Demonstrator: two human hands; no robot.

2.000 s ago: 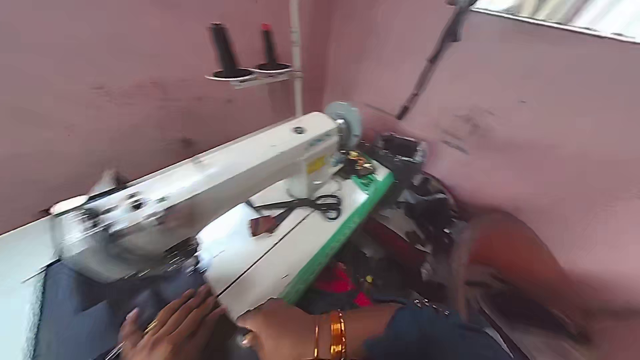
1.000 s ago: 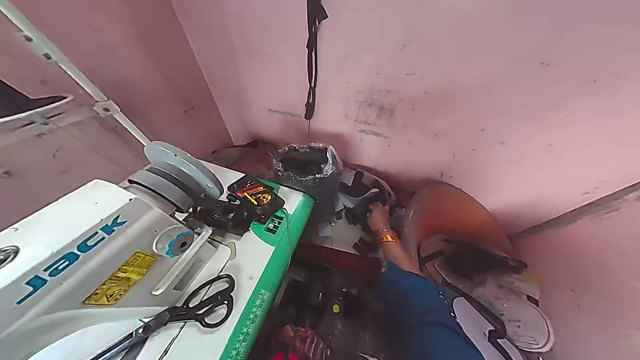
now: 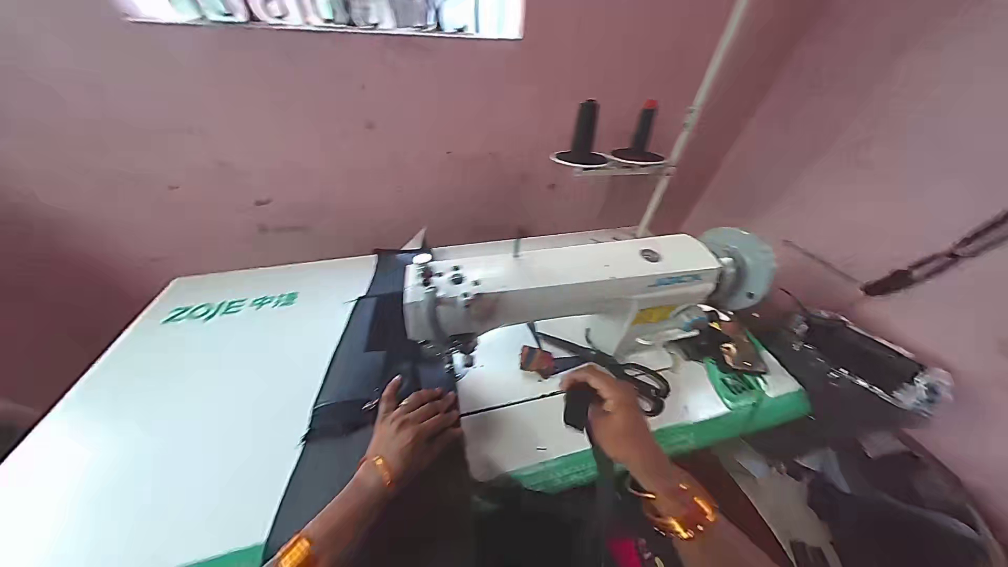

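Dark fabric (image 3: pixel 354 370) lies across the table and runs under the needle end of a white Jack sewing machine (image 3: pixel 551 276). My left hand (image 3: pixel 413 425) rests flat on this fabric, fingers spread, just in front of the presser foot (image 3: pixel 459 358). Between the fingers and thumb of my right hand (image 3: pixel 614 413) is a black strip (image 3: pixel 579 405), folded at the top and hanging down over the table's front edge. Black-handled scissors (image 3: pixel 646 386) lie behind my right hand, beside a small red and dark piece (image 3: pixel 538 360) on the machine bed.
Two dark thread cones (image 3: pixel 584 130) stand on a holder behind the machine. Green items (image 3: pixel 736 386) and small dark things lie by the handwheel (image 3: pixel 740 268). A plastic-lined container (image 3: pixel 866 362) is at the right, with dark cloth (image 3: pixel 898 504) below it. A pink wall rises behind.
My right hand was among dark items beyond the table's right end; now it is over the table front with the black strip. The view has swung left, back to the machine.
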